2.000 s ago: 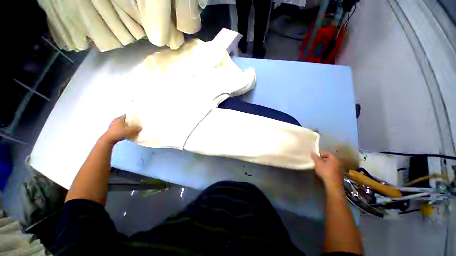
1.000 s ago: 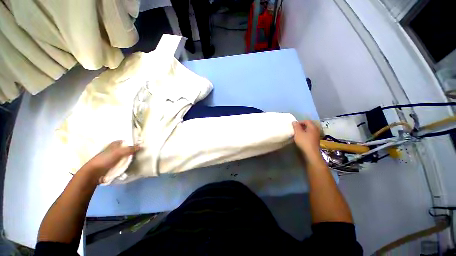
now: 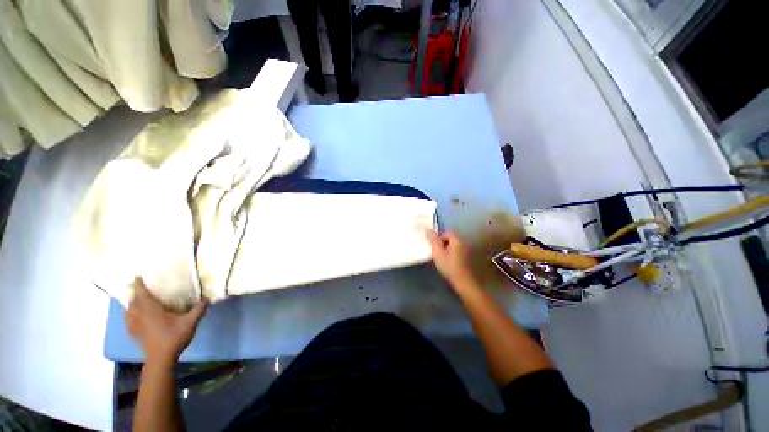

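Observation:
A cream jacket (image 3: pixel 160 202) lies bunched at the left of the blue table. Its sleeve (image 3: pixel 337 232) stretches flat to the right over a dark navy padded board (image 3: pixel 354 187), which shows only along the sleeve's far edge. My right hand (image 3: pixel 450 253) grips the sleeve end at the cuff. My left hand (image 3: pixel 164 321) holds the jacket cloth at its near edge, thumb on top; the fingers are partly hidden. The steam iron (image 3: pixel 548 268) rests at the table's right end, its yellow-tan handle on top, touched by neither hand.
The blue table (image 3: pixel 405 135) has a brown scorch stain near the iron. Yellow, white and black lines (image 3: pixel 641 236) run right from the iron. A white bar (image 3: pixel 274 83) rises at the far side. Cream jackets (image 3: pixel 110 51) hang at upper left. A person's dark-clothed legs (image 3: pixel 325 42) stand beyond the table.
The sleeve end and my right hand have moved left, away from the iron. The jacket body is more bunched at the left. My left hand has shifted lower. The iron is more visible.

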